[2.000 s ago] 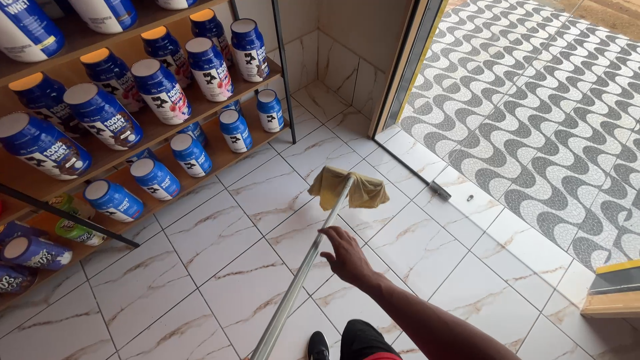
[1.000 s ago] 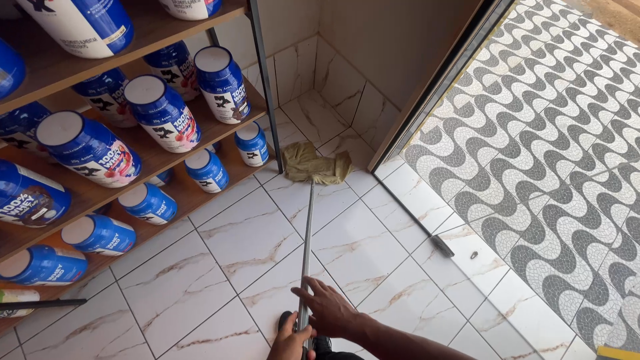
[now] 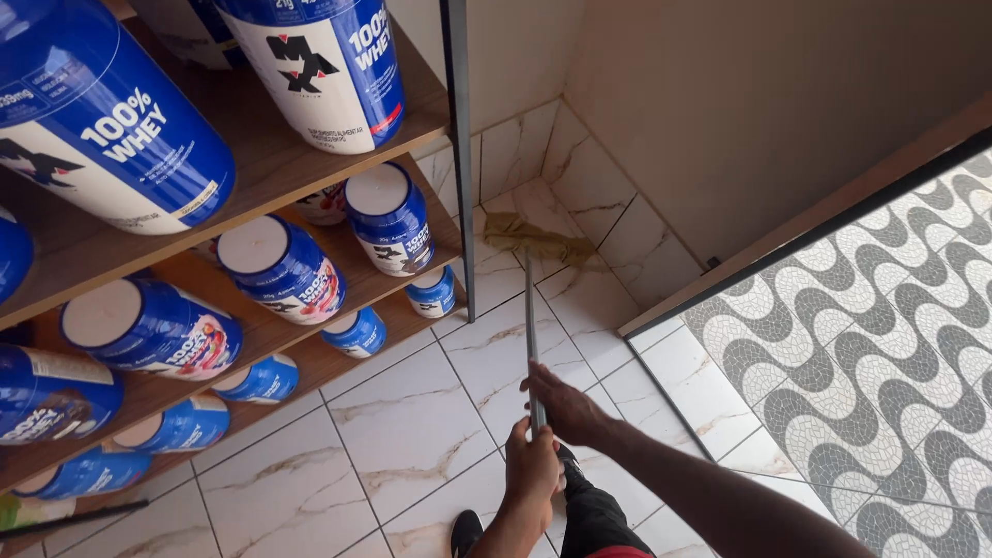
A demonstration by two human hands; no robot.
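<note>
A long metal pole [image 3: 530,310] runs forward from my hands to an olive-yellow cloth [image 3: 539,239] draped over its far end. The cloth lies on the marble-look floor tiles in the corner between the shelf's end and the wall. My left hand [image 3: 532,459] is closed around the near part of the pole. Just ahead of it, my right hand [image 3: 564,403] rests against the pole with its fingers fairly straight. The head of the tool under the cloth is hidden.
A wooden shelf unit [image 3: 310,205] with a black metal upright [image 3: 459,155] stands at left, holding several blue supplement tubs [image 3: 283,267]. A tiled skirting [image 3: 601,190] lines the corner. At right, a door frame [image 3: 775,236] borders wavy-patterned paving [image 3: 868,349]. My shoes are below.
The cloth has moved from the open floor near the doorway into the corner. My left hand, out of view two seconds ago, is now on the pole. The view has shifted closer to the shelf.
</note>
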